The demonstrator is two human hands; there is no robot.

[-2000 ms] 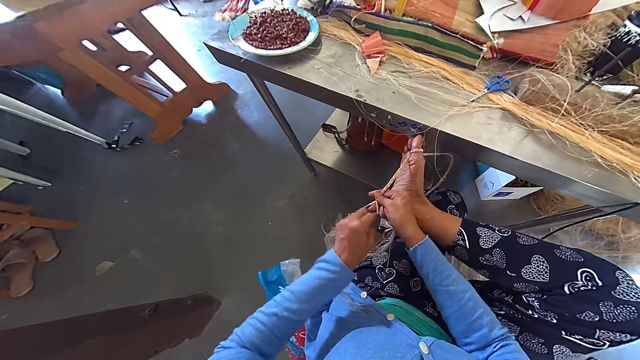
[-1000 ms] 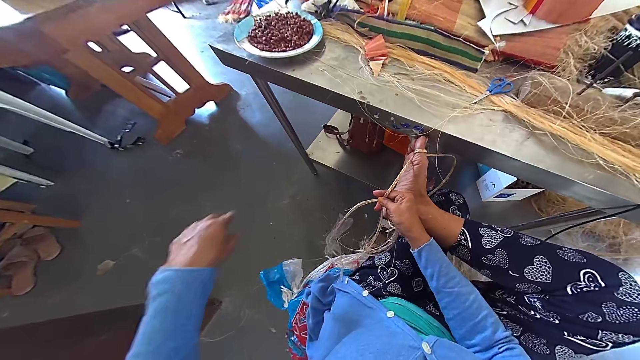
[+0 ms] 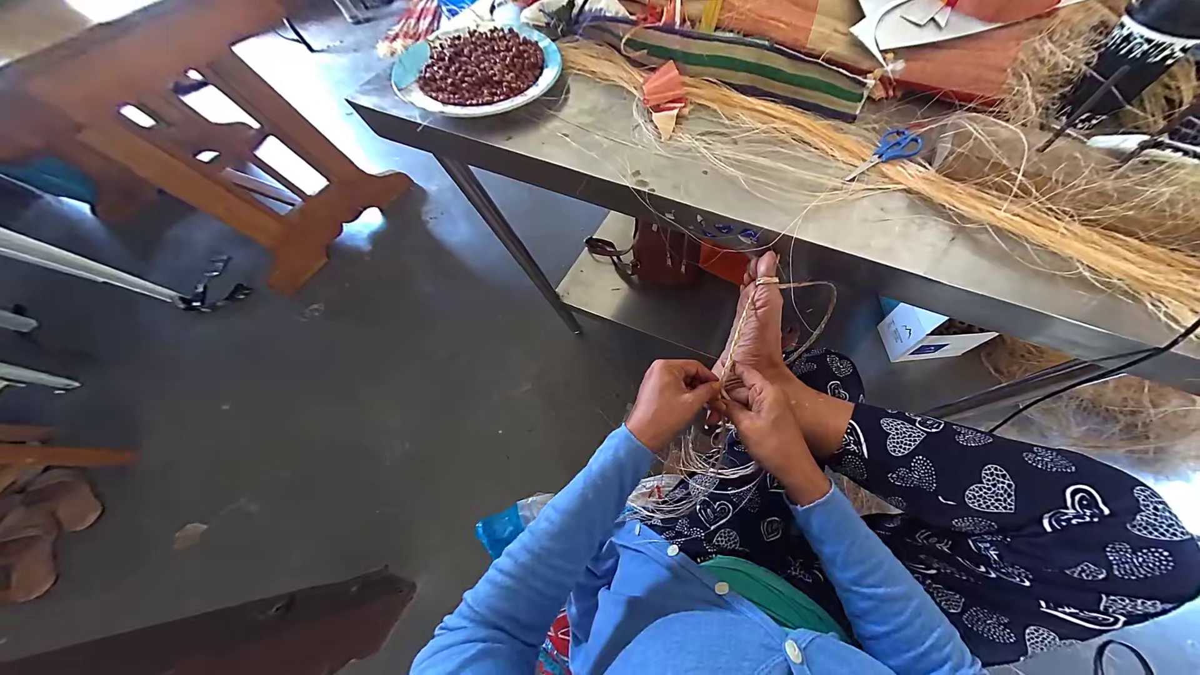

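A braided cord of plant fibre (image 3: 741,328) is looped round a toe of my raised bare foot (image 3: 761,323) and runs down its sole to both hands. My left hand (image 3: 673,398), the one at the left of the view, pinches strands at the cord's lower end. Against the foot, my right hand (image 3: 764,417) grips the cord between thumb and fingers. The hands almost touch. Loose pale fibres (image 3: 708,469) hang below them over my lap. A free loop of cord (image 3: 830,309) curves out to the right of the foot. The fingertips partly hide the strands.
Over the foot juts the edge of a metal table (image 3: 600,183). It bears a plate of dark red beads or seeds (image 3: 403,84), blue-handled scissors (image 3: 898,145) and a long bundle of fibre (image 3: 797,117). A white box (image 3: 909,330) sits beneath. A wooden chair (image 3: 309,225) is at left.
One second ago the hand on the left was stretched out over the floor, away from the cord; now it is back at the cord beside the other hand, which has stayed by the foot.
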